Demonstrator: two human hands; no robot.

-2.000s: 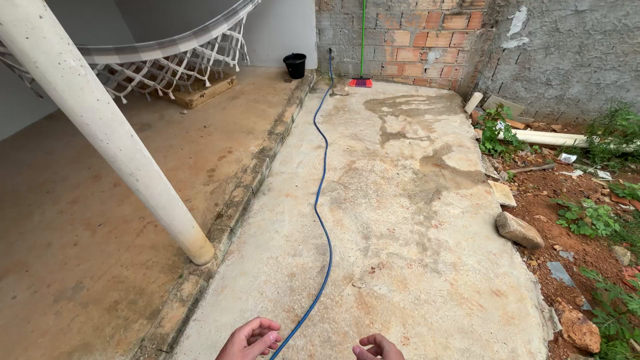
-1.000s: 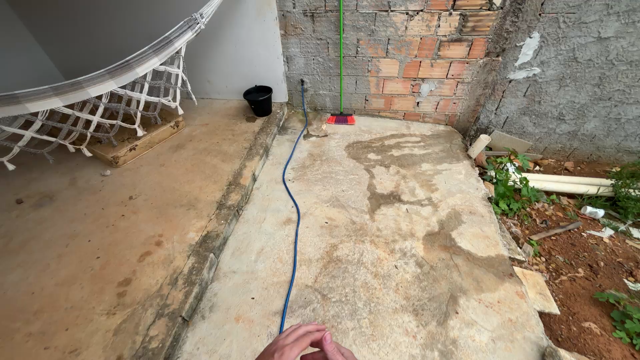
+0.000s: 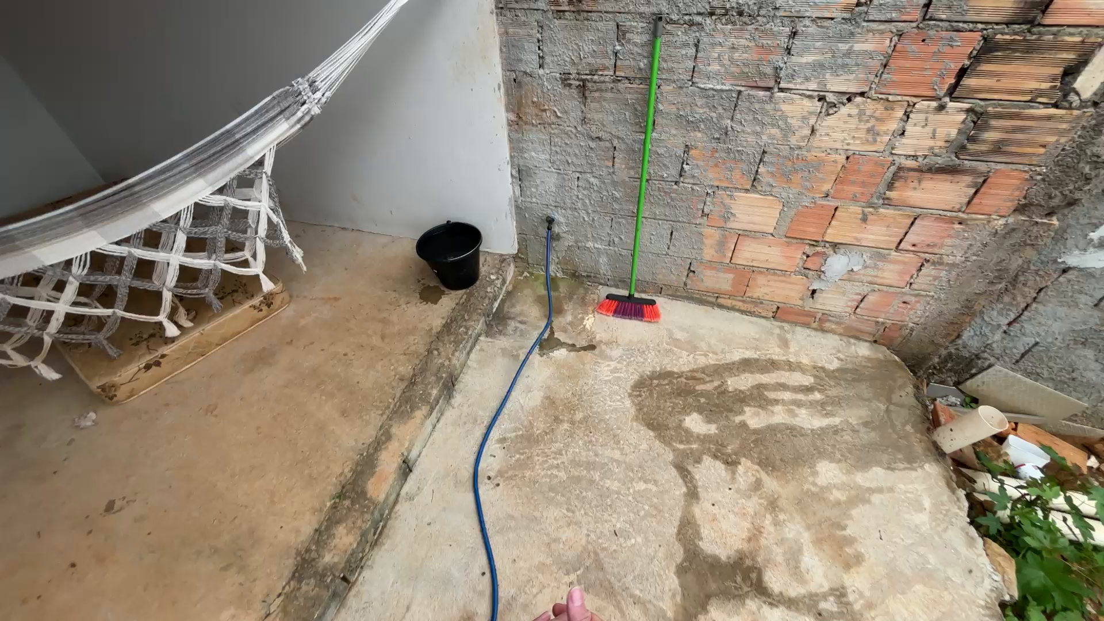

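Only a few fingertips (image 3: 569, 606) show at the bottom edge; whether they belong to my left hand, my right hand or both cannot be told, and no held object shows. Close to their left, a blue hose (image 3: 477, 483) runs over the concrete to a wall outlet (image 3: 549, 223). Against the brick wall leans a broom with a green handle (image 3: 645, 155), its red and purple bristles (image 3: 629, 309) on the ground. A black bucket (image 3: 450, 256) stands upright on the raised floor, left of the hose.
A low concrete curb (image 3: 405, 431) edges the raised floor. On the left, a fringed hammock (image 3: 172, 194) hangs above a patterned flat object (image 3: 181, 345). Damp patches (image 3: 690, 414) mark the concrete. Rubble, a pipe piece (image 3: 970, 429) and green plants (image 3: 1052, 561) lie along the right side.
The view has moved closer to the brick wall, the broom and the bucket. My hands, apart at first and then together, are now mostly below the frame.
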